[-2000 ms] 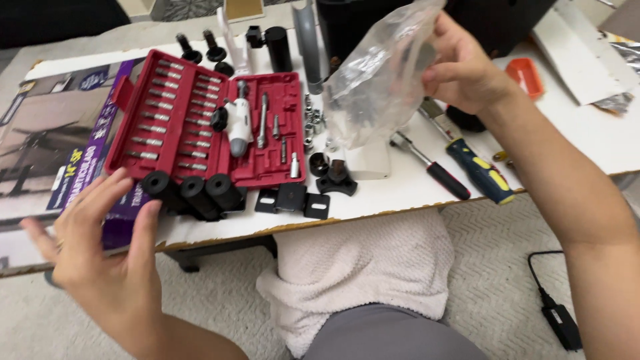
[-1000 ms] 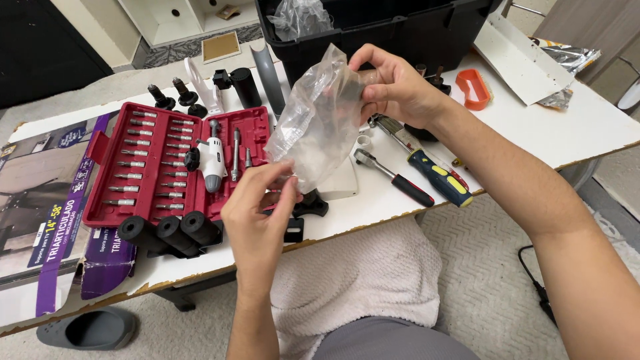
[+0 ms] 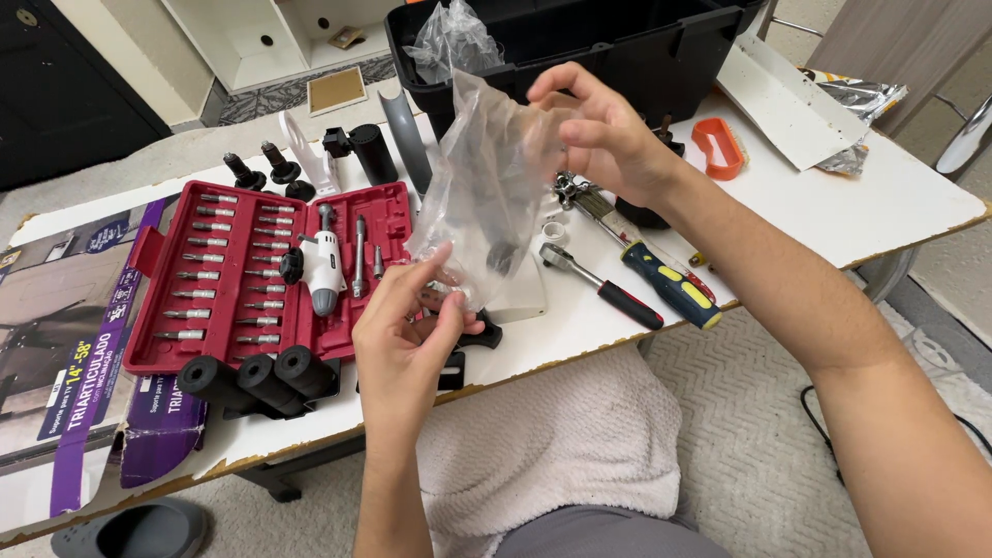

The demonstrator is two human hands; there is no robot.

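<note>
A clear plastic bag (image 3: 484, 178) hangs upright over the table between both hands. My left hand (image 3: 415, 325) pinches its lower corner between thumb and fingers. My right hand (image 3: 601, 132) is at the bag's upper right side, fingers curled; whether they grip it is hard to tell. To the left lies an open red bit case (image 3: 232, 271) with rows of screwdriver bits and a white-and-grey tool (image 3: 322, 267). Right of the bag are a ratchet wrench (image 3: 601, 287), a blue-and-yellow handled screwdriver (image 3: 670, 283) and a paintbrush (image 3: 601, 209).
A black plastic toolbox (image 3: 635, 66) at the back holds another clear bag (image 3: 453, 43). Black cylinders (image 3: 256, 384) stand at the case's front edge, beside a printed cardboard box (image 3: 70, 341). An orange-handled brush (image 3: 717, 147) and a white tray (image 3: 798, 101) lie at the right.
My left hand has come from the left, away from the bag, to its lower corner. The right hand has stayed by the bag's top. The view has shifted to show more of the toolbox.
</note>
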